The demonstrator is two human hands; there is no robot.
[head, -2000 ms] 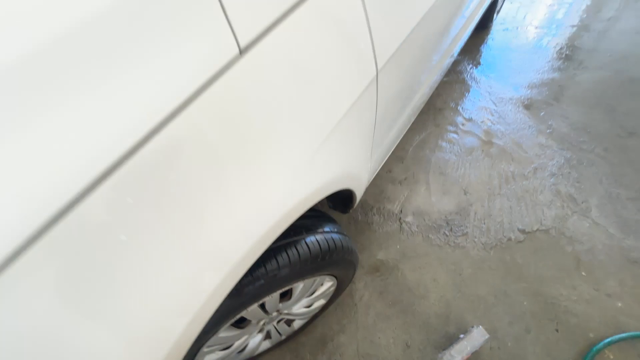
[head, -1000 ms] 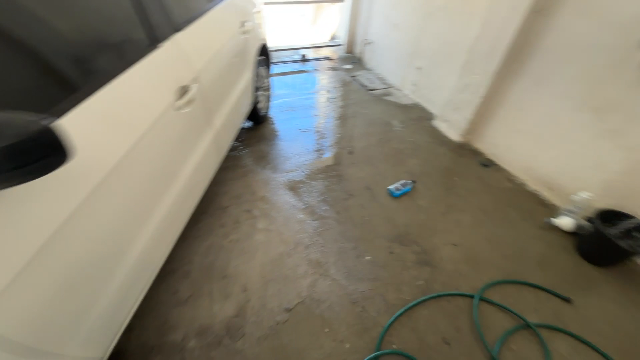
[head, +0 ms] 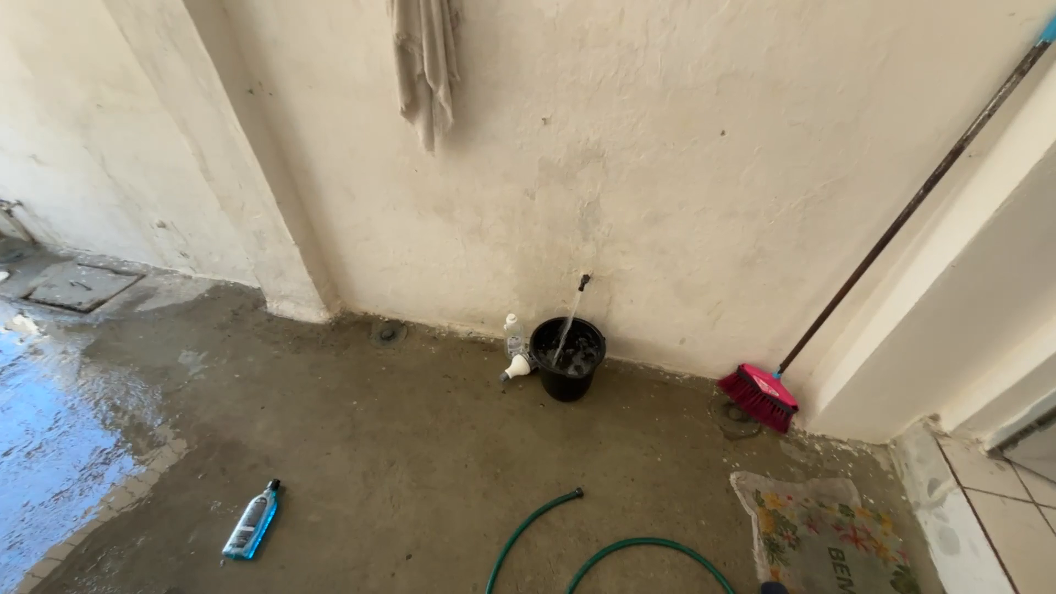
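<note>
Neither of my hands is in view. A black plastic bucket [head: 564, 386] stands on the floor against the wall, with water running into it from a small wall tap [head: 585, 280]. Left of the bucket are a clear plastic bottle [head: 513, 337] with a white cap and a white container [head: 517, 367] lying tilted. A bottle of blue liquid [head: 252, 521] lies on the concrete at the lower left. The green garden hose [head: 648, 543] curves over the floor at the bottom, one end pointing toward the bucket.
A pink broom [head: 761, 398] leans on the wall at the right. Below it lies a floral doormat [head: 833, 528], beside a tiled step [head: 973, 495]. A grey cloth [head: 425, 66] hangs on the wall. Water covers the floor [head: 58, 445] at left, near a floor hatch [head: 82, 286].
The view has swung from the white car toward the wall. The car seen in both earlier frames is out of view; the bucket, at the right edge one second ago, is now near the middle.
</note>
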